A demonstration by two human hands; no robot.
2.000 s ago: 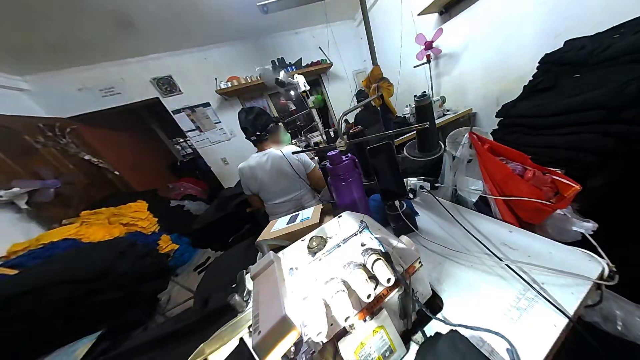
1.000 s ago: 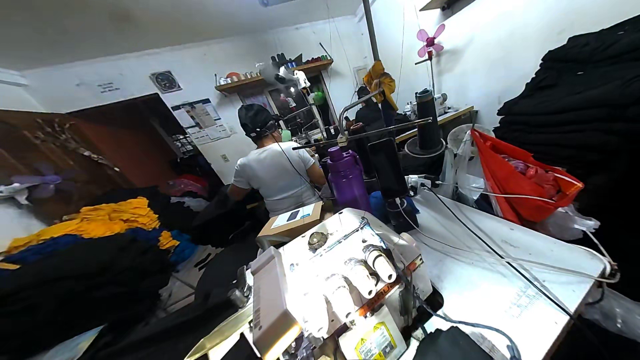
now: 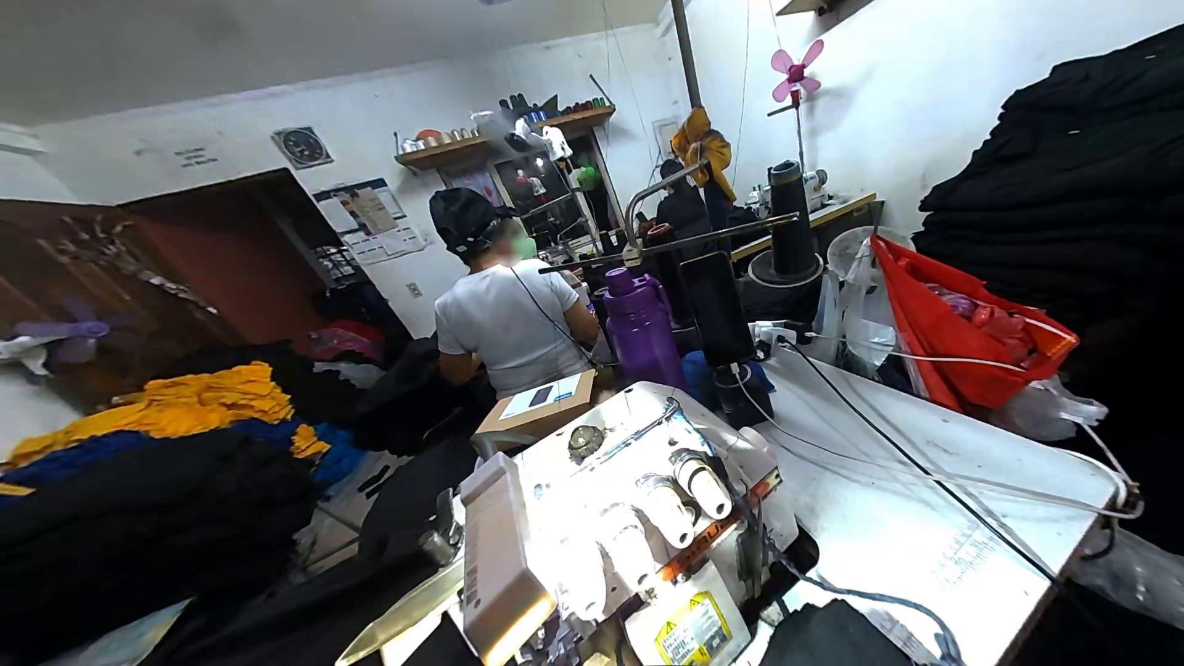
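Neither my left hand nor my right hand shows in the head view. Low in the middle stands a white industrial overlock sewing machine [image 3: 592, 472], with white tension knobs [image 3: 700, 483] across its front and a lit lamp housing [image 3: 499, 555] on its left. Black fabric [image 3: 837, 634] lies at the bottom edge, right of the machine. Behind the machine are a cardboard box [image 3: 536, 412], a purple water bottle [image 3: 642, 328] and a dark phone [image 3: 717, 310] standing upright with a white cable.
Cables [image 3: 925, 472] cross the white table [image 3: 934, 546] on the right. A red bag [image 3: 962, 333] and stacked black fabric [image 3: 1064, 185] are beyond it. Black and yellow cloth [image 3: 203, 398] is piled at left. A co-worker [image 3: 518, 324] sits ahead, facing away; another person [image 3: 683, 203] is farther back.
The co-worker in the white shirt has shifted posture, and the arm on the left side is held differently from two seconds ago. Otherwise the machine and table look the same.
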